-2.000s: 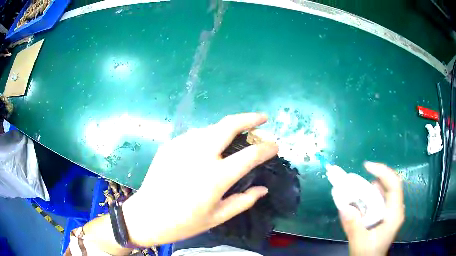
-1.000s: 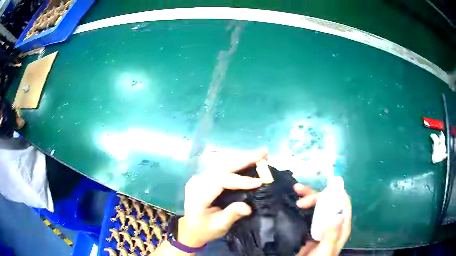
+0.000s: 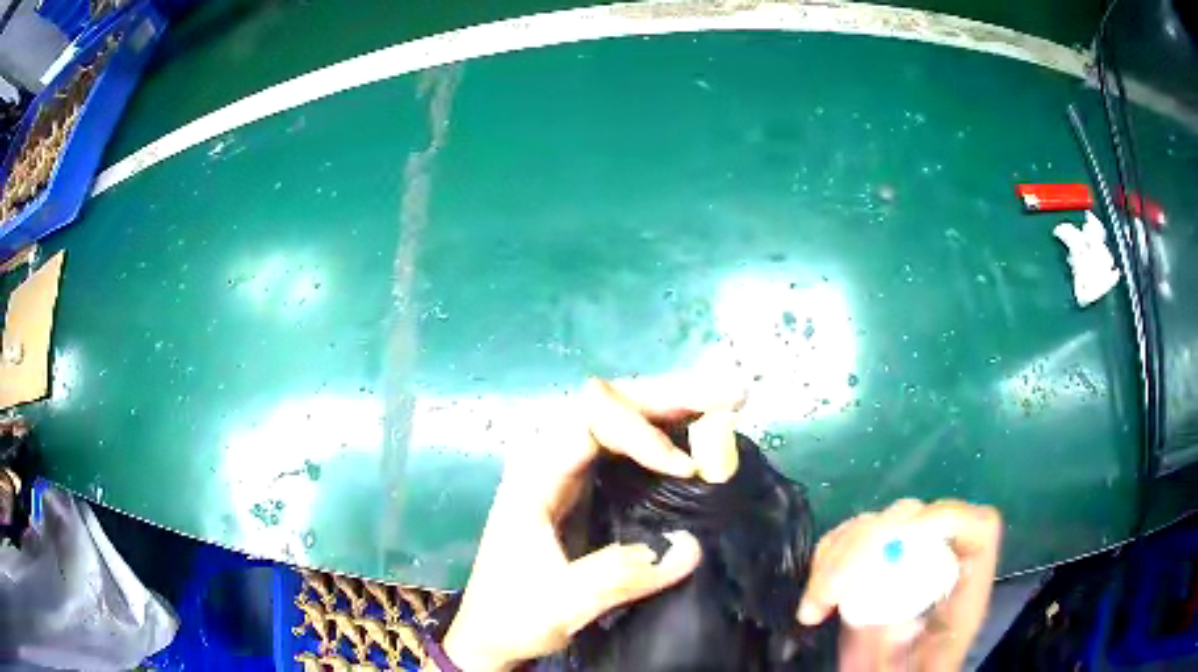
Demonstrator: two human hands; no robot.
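Note:
A black, glossy, layered figure assembly (image 3: 749, 525) is at the near edge of the green bench, its lower part cut off by the frame. A small tan part (image 3: 713, 446) sticks out of its top. My left hand (image 3: 578, 525) grips the assembly from the left, with fingertips at the tan part and the thumb on the black layers. My right hand (image 3: 966, 551) is just right of the assembly and holds a white glue bottle (image 3: 899, 584), its blue tip pointing towards the camera.
A red bar-shaped item (image 3: 1055, 197), white crumpled tissue (image 3: 1088, 260) and thin rod lie by the clear panel at right. A cardboard sheet (image 3: 29, 331) and blue crate (image 3: 76, 197) are at left. Tan parts (image 3: 361, 624) fill a tray below the bench edge.
The bottle has turned from pointing up and away to pointing at the camera, and sits slightly further right. My right fingers have moved off the assembly. The view has shifted rightward.

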